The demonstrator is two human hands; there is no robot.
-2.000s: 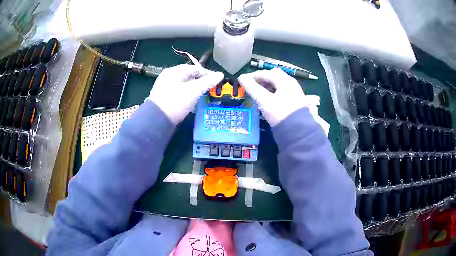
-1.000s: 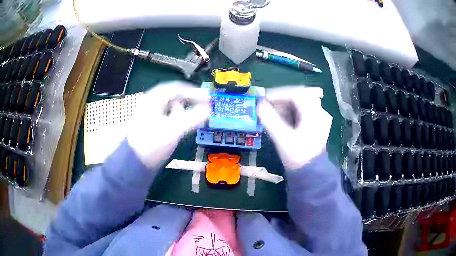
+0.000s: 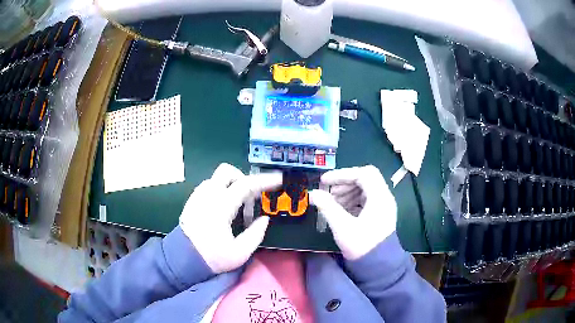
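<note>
An open black-and-orange charging case (?) (image 3: 284,204) lies in front of the light-blue tester (image 3: 294,135), with two black pieces, likely earbuds, in its orange part. My gloved left hand (image 3: 220,217) holds its left side between thumb and fingers. My gloved right hand (image 3: 359,211) holds its right side, with the fingertips at the black upper part. Fingers hide the case's edges and part of the tape beside it. The tester's blue screen is lit. A second case or fixture (image 3: 296,76), yellow-orange and black, stands open behind the tester, with no black pieces visible in it.
Blister trays of black cases stand left (image 3: 26,113) and right (image 3: 504,151). The mat also bears a dot-marked sheet (image 3: 144,148), phone-like dark rectangle (image 3: 142,70), air gun (image 3: 211,54), white bottle (image 3: 305,28), pen (image 3: 372,55), white wipe (image 3: 405,129) and cable. White foam lies behind.
Both hands have moved from the rear case, past the tester, to the front case. Black pieces now sit in the front case and no longer show in the rear one. The view has shifted slightly.
</note>
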